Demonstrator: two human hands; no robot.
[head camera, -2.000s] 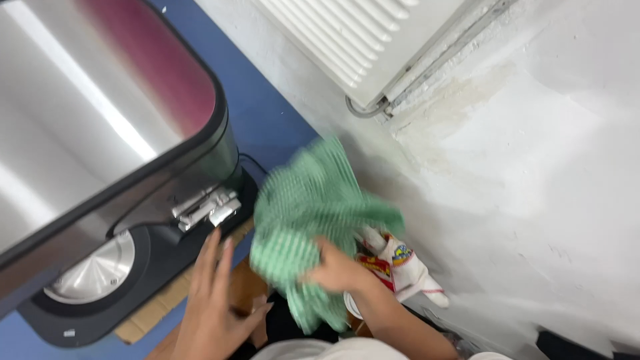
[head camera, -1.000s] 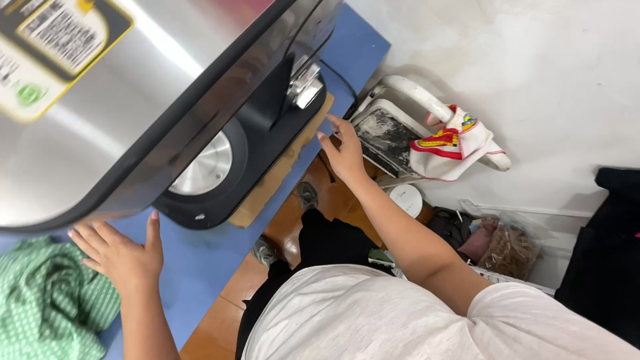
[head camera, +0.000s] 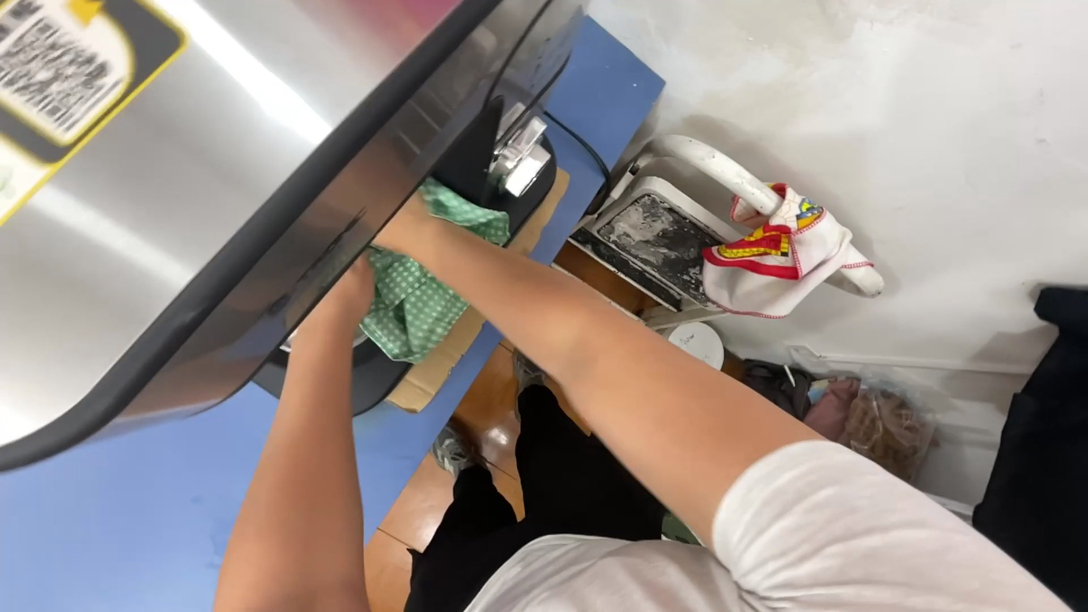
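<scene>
A green checked cloth (head camera: 416, 297) lies bunched over the black base of a large stainless-steel appliance (head camera: 212, 170). My left hand (head camera: 350, 285) reaches in under the overhanging steel body at the cloth's left side, its fingers mostly hidden. My right hand (head camera: 404, 225) is at the cloth's upper part, and its fingers are also hidden behind the body's edge. Whether either hand grips the cloth cannot be seen. A shiny metal fitting (head camera: 520, 161) sits on the base just above and right of the cloth.
Beneath the base is a piece of cardboard (head camera: 438, 370) on a blue tabletop (head camera: 153, 510). To the right stands a step stool (head camera: 663, 238) with a red and white cloth (head camera: 778, 255) over its white rail. A black cable, a white round lid (head camera: 697, 344) and bagged items are nearby.
The green cloth, at the lower left of the appliance one second ago, is now on its base. Both hands have moved in under the steel body.
</scene>
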